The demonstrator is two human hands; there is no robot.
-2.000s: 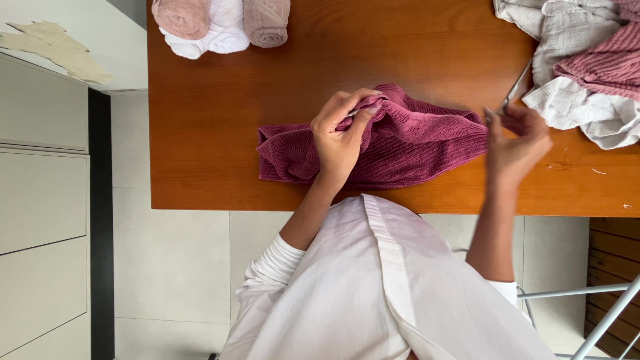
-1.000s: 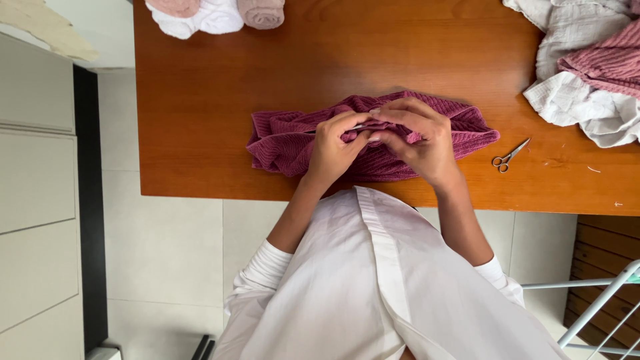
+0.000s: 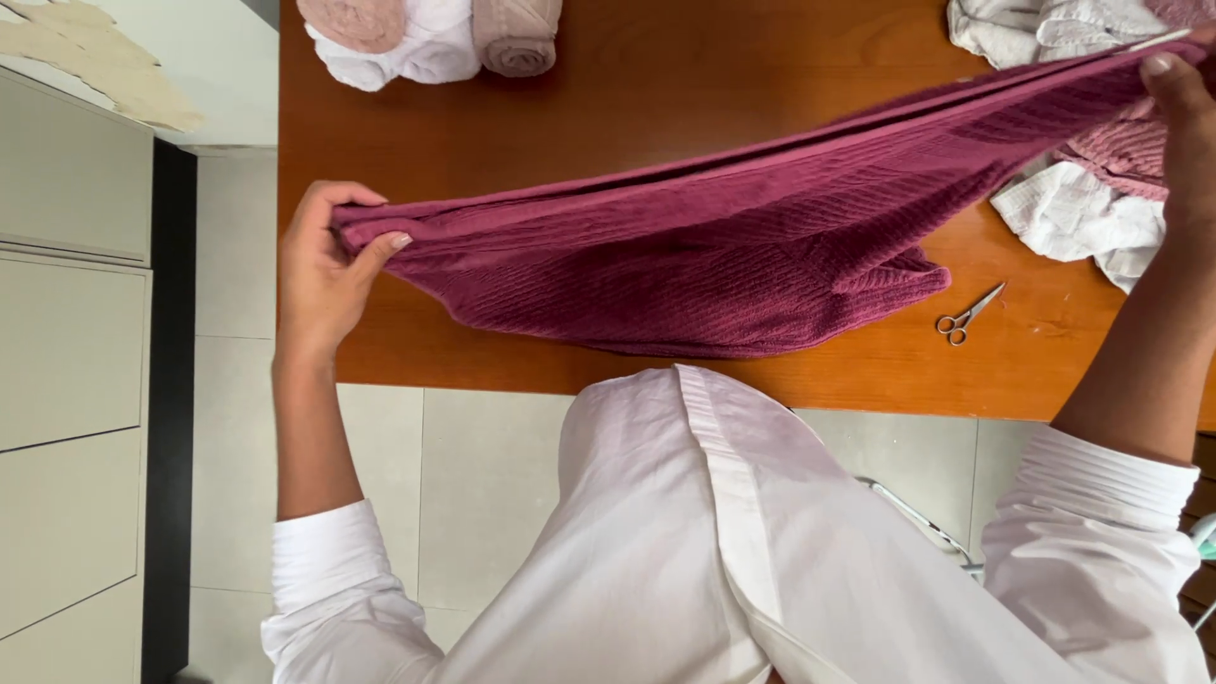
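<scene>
A maroon ribbed cloth (image 3: 684, 256) is stretched between my two hands over the wooden table, its folded upper edge taut and slanting up to the right. My left hand (image 3: 332, 252) pinches its left end between thumb and fingers. At the upper right, partly cut off by the frame edge, my right hand (image 3: 1178, 104) grips the other end, where a small white strip shows. The lower part of the cloth hangs loosely near the table's front edge. Small metal scissors (image 3: 969, 314) lie on the table, right of the cloth and not touching it.
Rolled pink, white and beige towels (image 3: 437, 43) sit at the table's back left. Crumpled white (image 3: 1064, 214) and pink cloths (image 3: 1121, 147) lie at the right, partly behind my right arm. The wooden table's (image 3: 456, 366) front edge runs close to my body.
Both hands were together at the middle of the maroon cloth; they have moved apart to its ends, pulling it out wide. Two seconds ago my right hand was at the scissors, which now lie on the table.
</scene>
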